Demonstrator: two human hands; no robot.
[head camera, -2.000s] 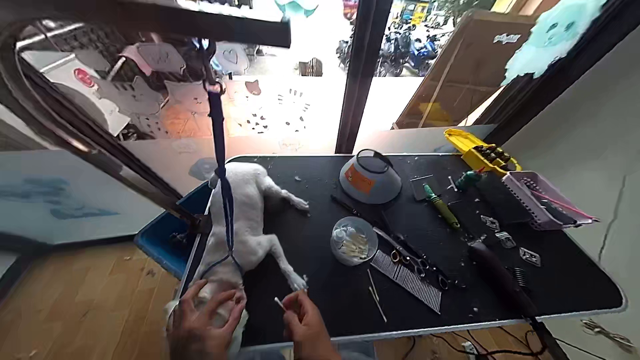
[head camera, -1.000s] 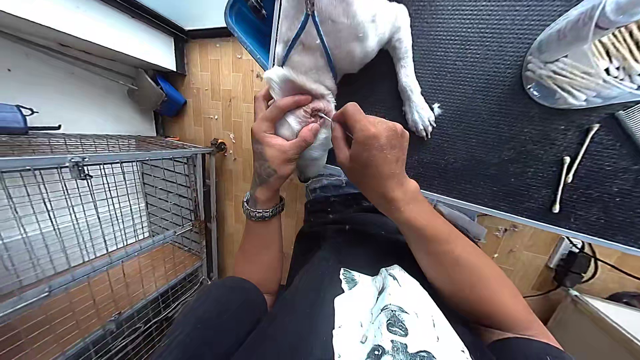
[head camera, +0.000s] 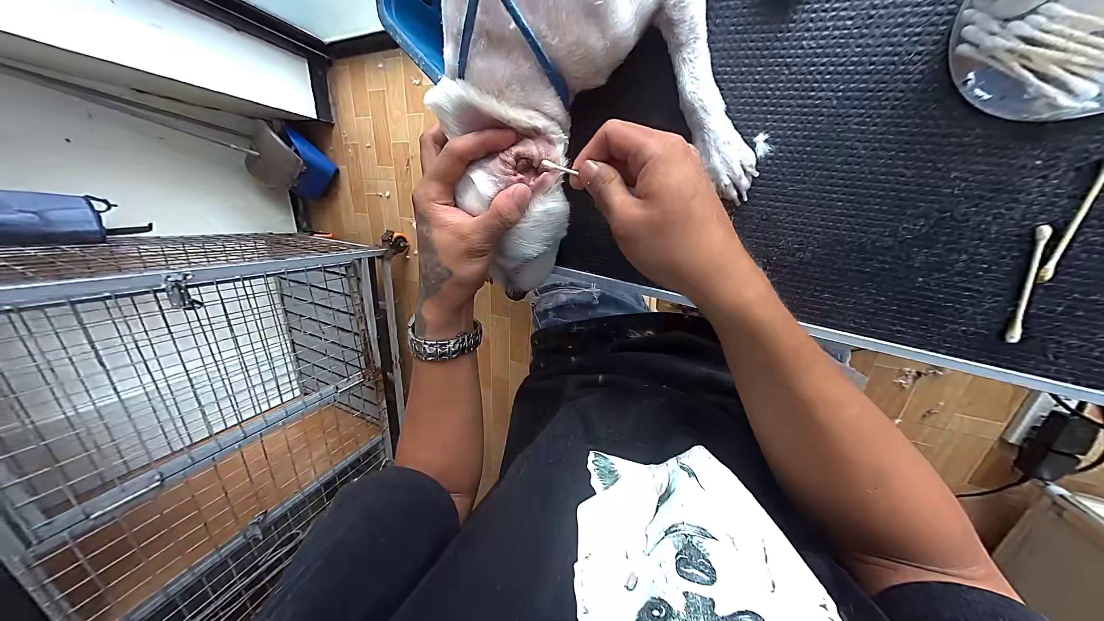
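Note:
A white dog (head camera: 569, 43) lies on the black grooming table, its head over the near edge. My left hand (head camera: 466, 207) grips the dog's head, thumb and fingers around the opened, pinkish ear (head camera: 523, 162). In my right hand (head camera: 651, 194), a cotton swab (head camera: 561, 168) is pinched between thumb and fingers, its white tip at the side of the ear opening. A blue strap (head camera: 535, 47) loops round the dog's neck. Two loose swabs (head camera: 1028, 285) rest on the table at the right, near a clear container (head camera: 975, 82) of swabs.
The textured black table (head camera: 845, 198) has a metal edge along my front. A wire cage (head camera: 181, 371) stands at the left on the wood-patterned floor. Beyond it are a blue dustpan-like item (head camera: 315, 164) and a blue tub (head camera: 410, 34). A black plug with cables (head camera: 1052, 444) is at lower right.
The view has swung down and left since the first frame. Since the second, the swab's tip has drawn back from the ear's middle to its side. My left hand still grips the head.

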